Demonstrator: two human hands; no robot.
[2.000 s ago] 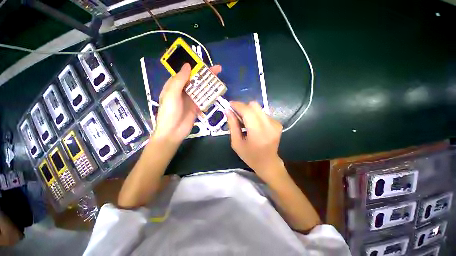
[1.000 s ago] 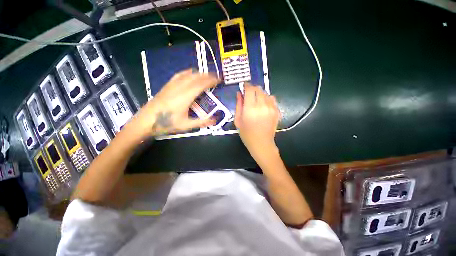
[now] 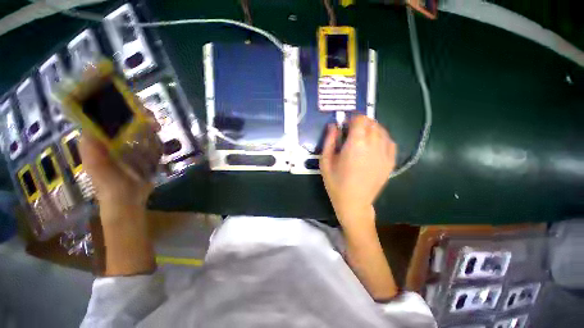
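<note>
A yellow-framed keypad phone [image 3: 337, 70] lies front up on the right panel of the blue test fixture plate [image 3: 248, 96]. My right hand [image 3: 358, 157] is at its lower end, with the fingers closed on the white cable's plug [image 3: 340, 118]; whether it is fully seated I cannot tell. My left hand [image 3: 121, 163] holds a second yellow-framed phone [image 3: 107, 106], front up, tilted and blurred, above the blister tray [image 3: 192, 122]. The tray holds several back-up phones and, in the near row, yellow front-up ones partly hidden by the hand.
A thin white lead [image 3: 428, 115] loops on the green bench right of the fixture. Copper-brown leads [image 3: 330, 13] come in at the top. Below right, a stacked tray of phones [image 3: 442, 307] sits by a brown carton [image 3: 419, 259].
My left hand has picked up the phone from the fixture's middle and carried it left over the tray, front up. My right hand stays at the lower end of the other phone. The view has shifted.
</note>
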